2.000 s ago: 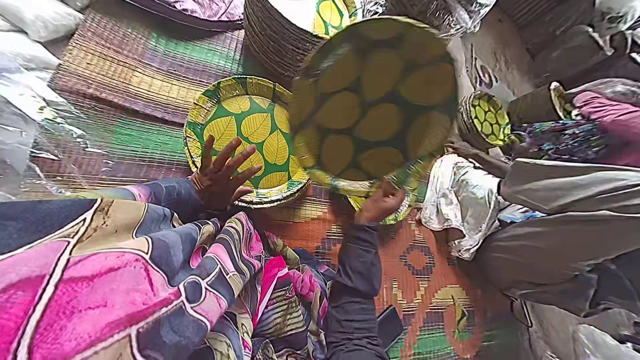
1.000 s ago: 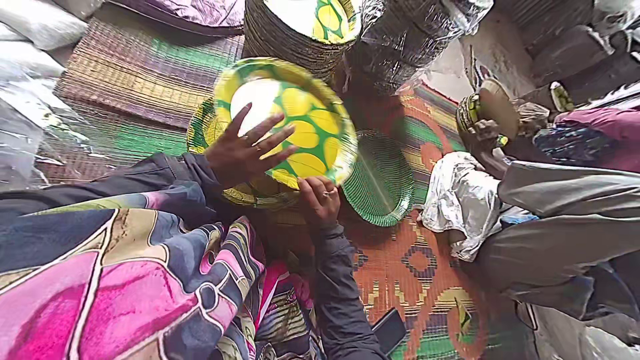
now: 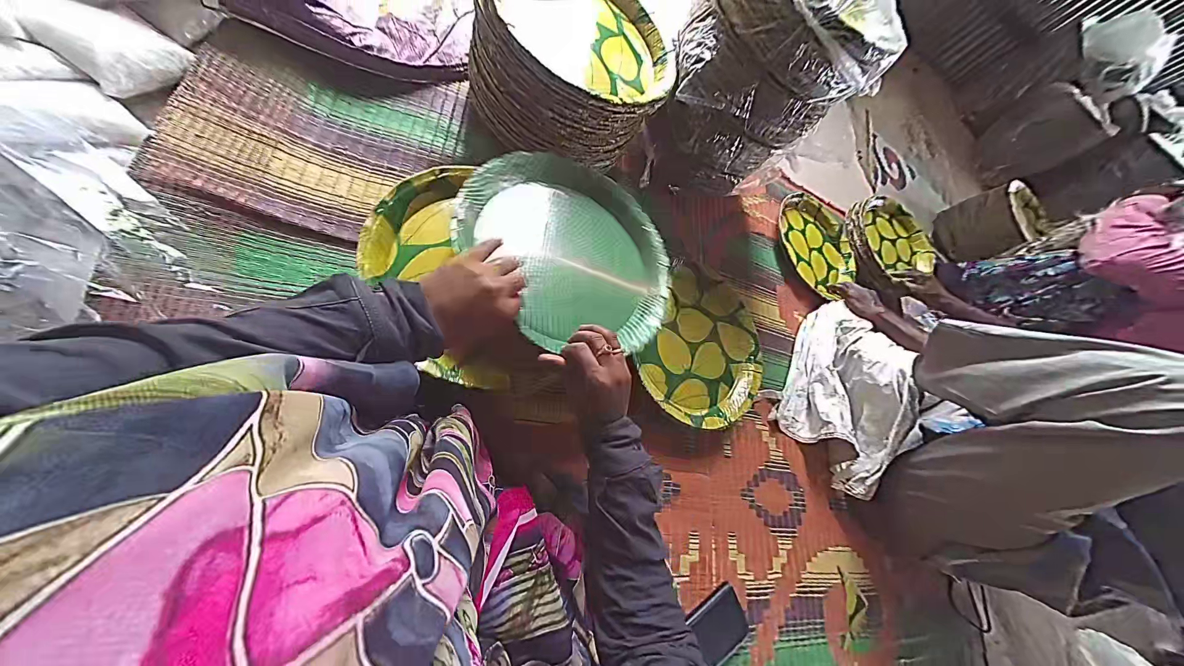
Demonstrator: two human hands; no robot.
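Observation:
A round green plate with a fluted rim [image 3: 573, 268] is tilted up in front of me, its face shiny. My right hand [image 3: 597, 370] grips its lower edge, thumb and fingers at the rim. My left hand [image 3: 474, 294] lies against its left side with bent fingers; whether it grips cannot be told. Behind, at the left, a yellow and green leaf-patterned plate [image 3: 393, 231] partly shows, covered by the green plate and my left hand. Another patterned plate [image 3: 698, 361] lies on the woven mat to the right, partly hidden by the green plate.
A tall stack of plates [image 3: 555, 106] stands at the top centre beside plastic-wrapped bundles [image 3: 754, 83]. At the right, a co-worker's hands are at smaller patterned plates [image 3: 814, 242], near another person's legs [image 3: 1045, 398]. A dark phone-like object [image 3: 717, 624] lies on the orange mat [image 3: 740, 518].
The patterned plate held up one second ago has given way to a green one in my hands. On the mat at right, a patterned plate now lies where a green one showed.

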